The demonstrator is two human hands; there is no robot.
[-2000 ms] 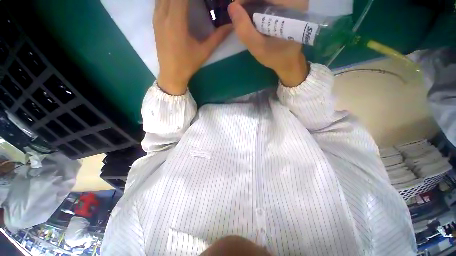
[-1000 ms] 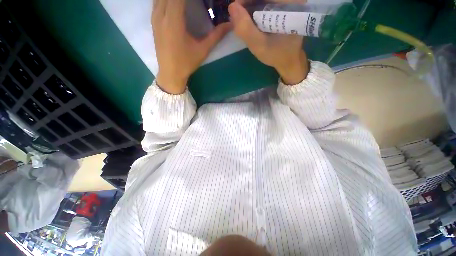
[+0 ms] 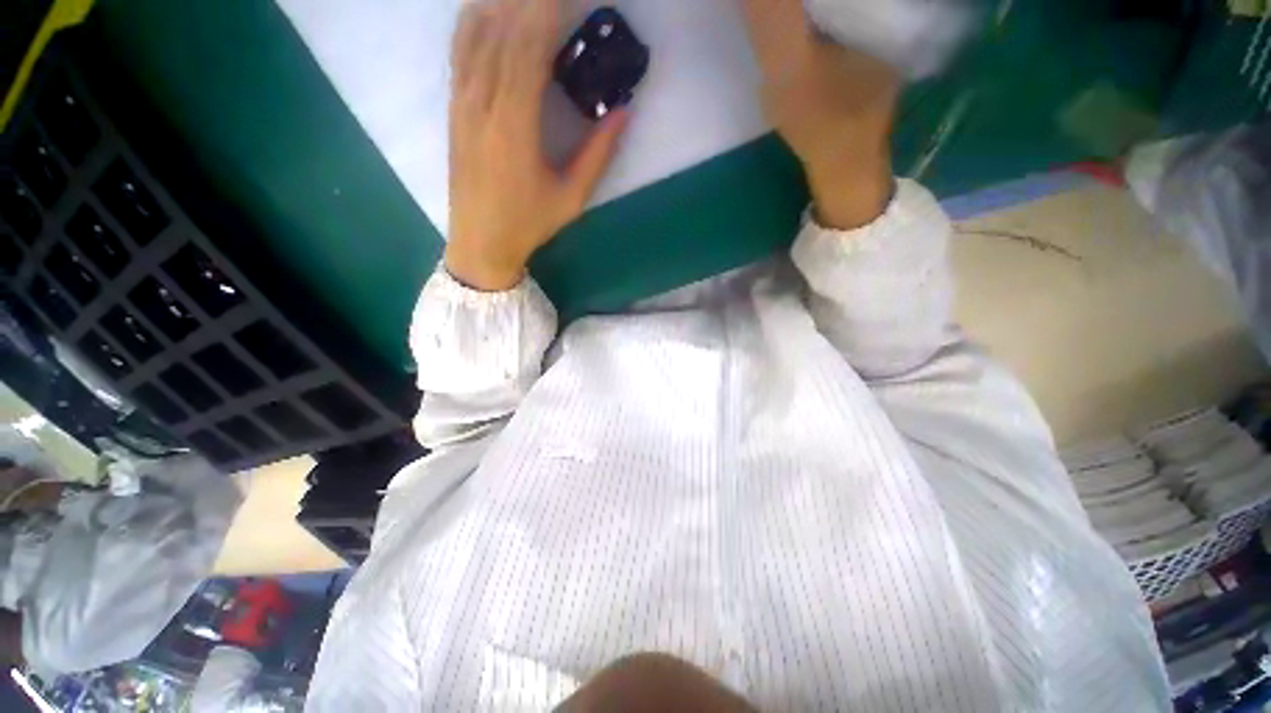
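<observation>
The small black housing (image 3: pixel 602 63), dark and glossy with pale glints, shows over the white sheet (image 3: pixel 376 70). My left hand (image 3: pixel 513 153) is around it, its thumb at the near corner and its fingers along the left side. My right hand (image 3: pixel 832 119) is blurred at the top, right of the housing and apart from it. It holds the glue syringe (image 3: pixel 913 31), a blurred pale barrel; its front tip is not visible. The upper fingers of both hands are cut off by the frame's top edge.
The black tray (image 3: pixel 181 300) of square pockets lies left, some holding black units, with more black trays (image 3: pixel 349 495) lower down. The green bench edge (image 3: pixel 669 251) is near my body. Another person's sleeve (image 3: pixel 1213 209) shows right, above a white basket (image 3: pixel 1199 543).
My right hand and the syringe have moved right, away from the housing, which is now uncovered. My left hand has shifted slightly right and down.
</observation>
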